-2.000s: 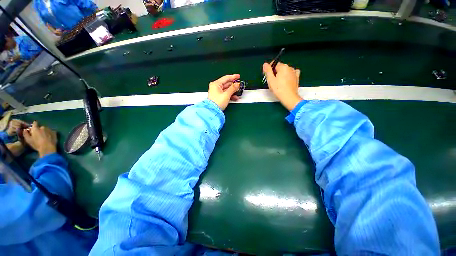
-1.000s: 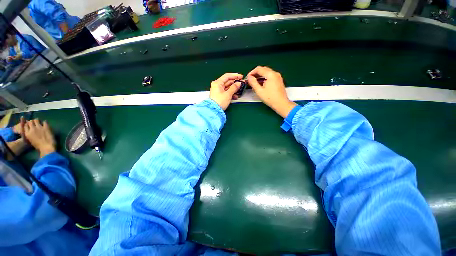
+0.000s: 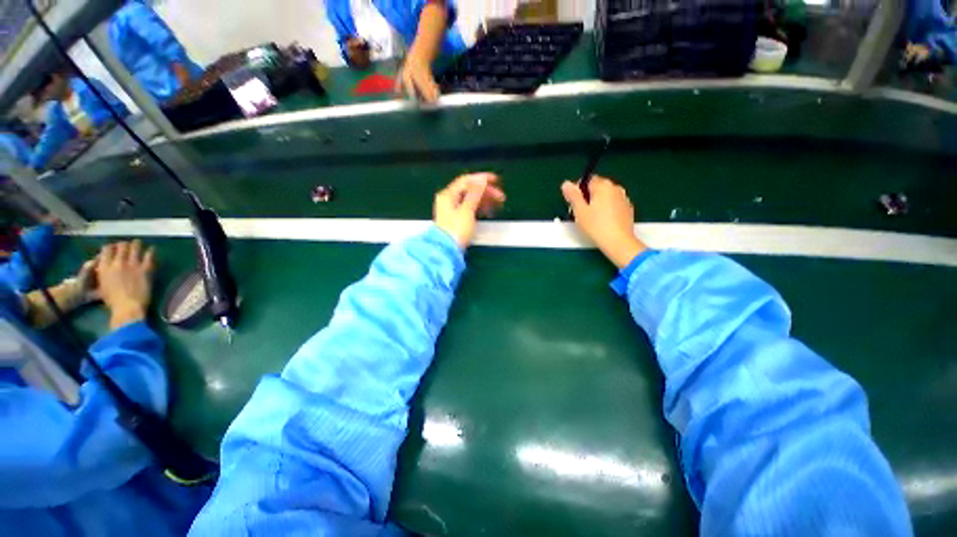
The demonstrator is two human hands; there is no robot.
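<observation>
My left hand is over the near edge of the dark green belt, at the white strip. Its fingertips are blurred and close together, and no module shows in them; I cannot tell whether it holds something. My right hand is to its right, apart from it, and holds a thin dark tweezers-like tool that points up and away. One small electronic module lies on the belt to the left and another lies far right.
A black electric screwdriver hangs at left over a round screw dish. A neighbour's hands rest at far left. Across the belt, a person's hand reaches to its far edge beside a black tray and stacked trays.
The view has tilted up, showing more of the far bench and a hand there. My right hand has moved away from my left. The module seen in my left fingers no longer shows.
</observation>
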